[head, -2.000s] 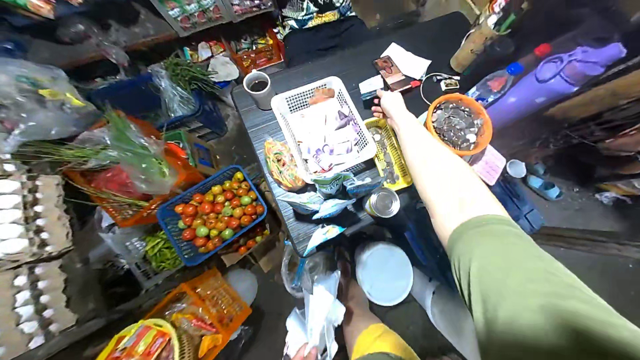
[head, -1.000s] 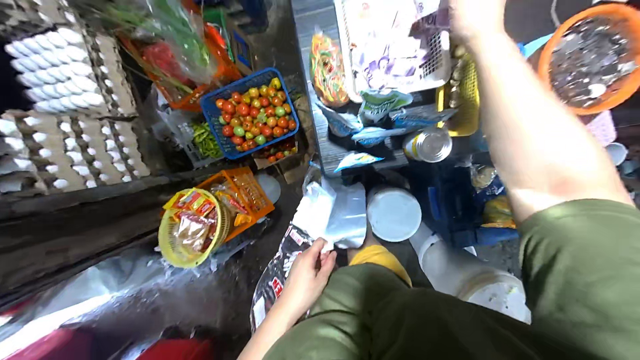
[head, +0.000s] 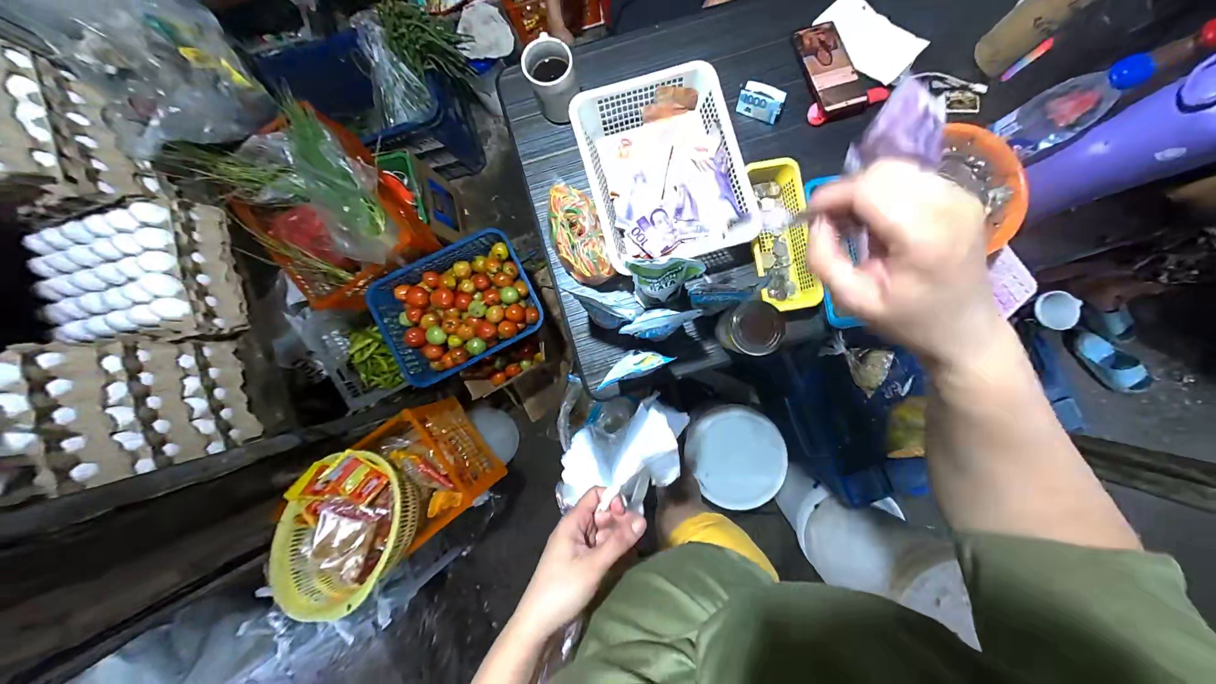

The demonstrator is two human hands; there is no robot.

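Note:
My left hand (head: 594,537), low in the middle of the head view, grips a bunched white plastic bag (head: 632,456). My right hand (head: 898,247) is raised over the table's right side, blurred, with purple banknotes (head: 898,128) held in it. Left of that hand lies a yellow plastic basket (head: 807,285) with coins. Beyond it is a white plastic basket (head: 581,123) holding purple banknotes and papers. A folded blue banknote (head: 761,102) rests on the dark table (head: 655,43), near a phone (head: 826,66). An orange bowl of coins (head: 1016,199) is partly behind my right hand.
A mug with dark liquid (head: 551,81) and several blue packets (head: 655,325) are on the table. An open can (head: 752,329) stands at its near edge. A blue crate of tomatoes (head: 380,328), egg trays (head: 123,408) and a yellow basket of packets (head: 285,560) are to the left.
My right hand was at the phone two seconds ago; now it is nearer, right of the yellow basket, with purple banknotes in it. The view has shifted considerably between frames.

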